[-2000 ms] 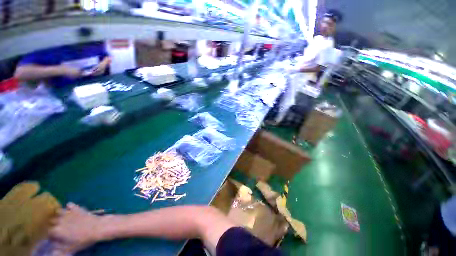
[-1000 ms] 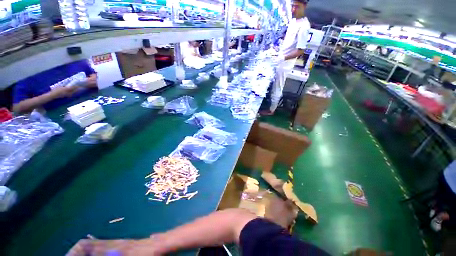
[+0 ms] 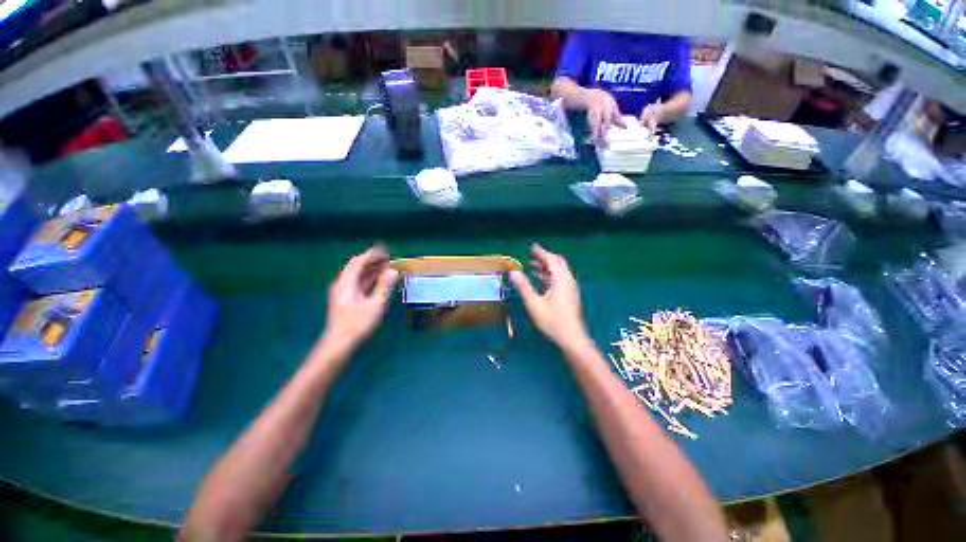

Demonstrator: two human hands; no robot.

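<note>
A small retail box (image 3: 455, 314) stands open in front of me, its brown flap raised at the far side and a pale blue-white surface showing within. My left hand (image 3: 362, 296) is at its left end and my right hand (image 3: 549, 296) at its right end, thumbs at the flap's corners and other fingers partly spread. A loose pile of small tan and pinkish sticks (image 3: 678, 365) lies to the right. One small stick (image 3: 510, 328) lies close to the box. Clear bagged products (image 3: 784, 371) lie right of the pile.
Blue finished boxes (image 3: 106, 307) are stacked at the left. Small white stacks (image 3: 436, 186) line the far side. Behind them are a white sheet (image 3: 297, 139), a dark upright block (image 3: 401, 114), a large clear bag (image 3: 506, 132), a red tray (image 3: 486, 79) and a person in blue (image 3: 625, 74) handling white pieces.
The view has swung left from the bench's right end to face across it. Both hands now show at the open box; before, only one arm reached across the lower edge.
</note>
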